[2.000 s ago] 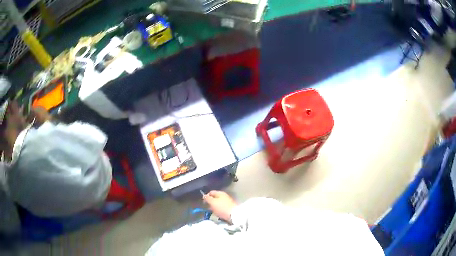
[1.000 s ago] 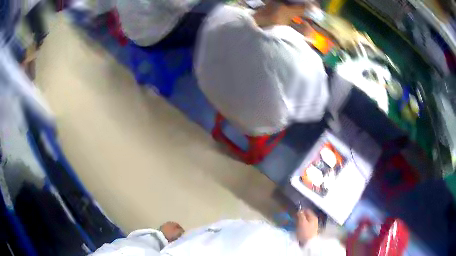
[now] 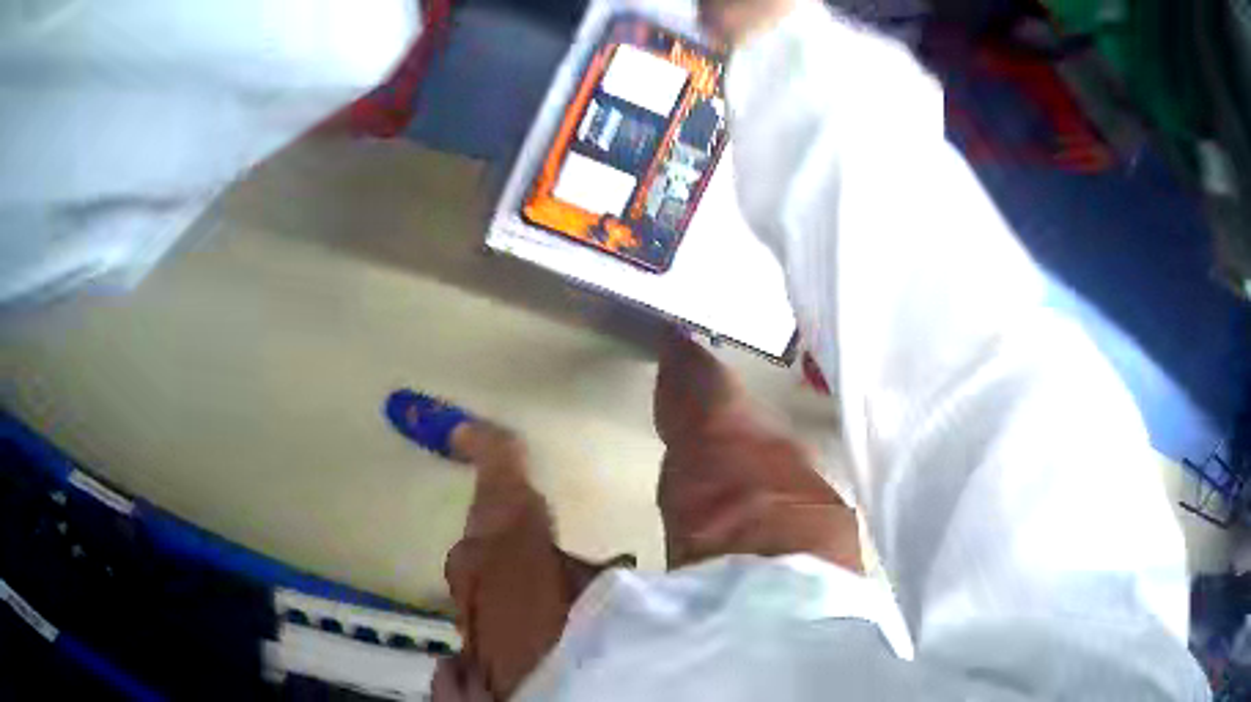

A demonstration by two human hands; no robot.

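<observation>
A tablet assembly [image 3: 628, 144] with an orange frame, black rim, two white blocks and a dark part between them lies on a white-topped side table [image 3: 727, 295]. My right arm reaches up across the table's right side. My right hand [image 3: 741, 17] is at the top edge beside the tablet's upper end, blurred and cut off; its fingers and anything in them are hidden. A blurred shape low at the bottom edge appears to be my left hand [image 3: 460, 678], cut off, its fingers unclear.
A person's white smock [image 3: 179, 124] fills the upper left, with a red stool edge [image 3: 384, 103] beside it. My legs and a blue shoe [image 3: 425, 420] are below the table. A blue-edged rack [image 3: 206, 542] runs along the lower left. Another red stool [image 3: 1050, 117] stands upper right.
The view has turned and come closer to the side table. My right arm now stretches up past the tablet assembly. My left hand has dropped to the bottom edge.
</observation>
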